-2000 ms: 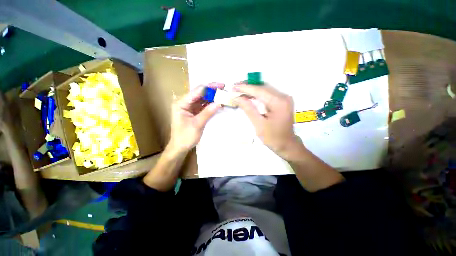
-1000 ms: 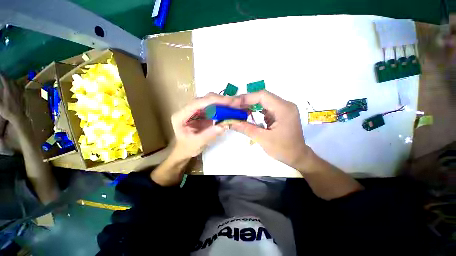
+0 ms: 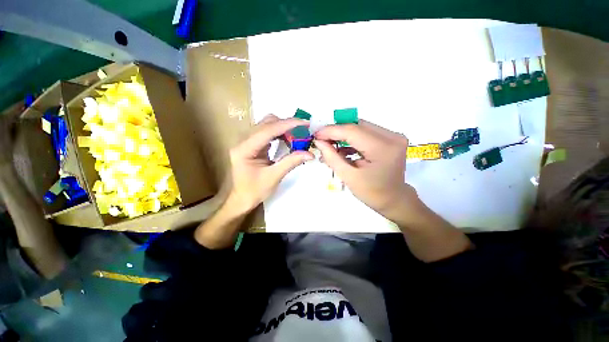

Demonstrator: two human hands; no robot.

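My left hand point(image 3: 260, 160) holds a blue battery cell point(image 3: 301, 143) by its sides over the white work sheet point(image 3: 374, 67). The cell's dark grey round end shows between thumb and fingers. My right hand point(image 3: 367, 160) is at the cell's right side, its thumb and index fingertips pinched close against it. What these fingertips hold, if anything, is too small to tell. One green circuit board point(image 3: 345, 115) shows just beyond my right hand, and another point(image 3: 302, 113) beyond the cell. Some green also shows under my right fingers.
Right on the sheet lie a strip of joined green boards point(image 3: 519, 89), an amber strip point(image 3: 423, 151) and loose boards point(image 3: 487, 157). Left are a box of yellow pieces point(image 3: 130, 147) and a box of cells point(image 3: 67, 190). Beyond is the green conveyor point(image 3: 267, 17). Another person's arm point(image 3: 30, 214) is far left.
The cell has turned from lying lengthwise to showing its round end. My right fingertips have closed in beside it. The view has shifted slightly, and the blue pack on the conveyor has moved left.
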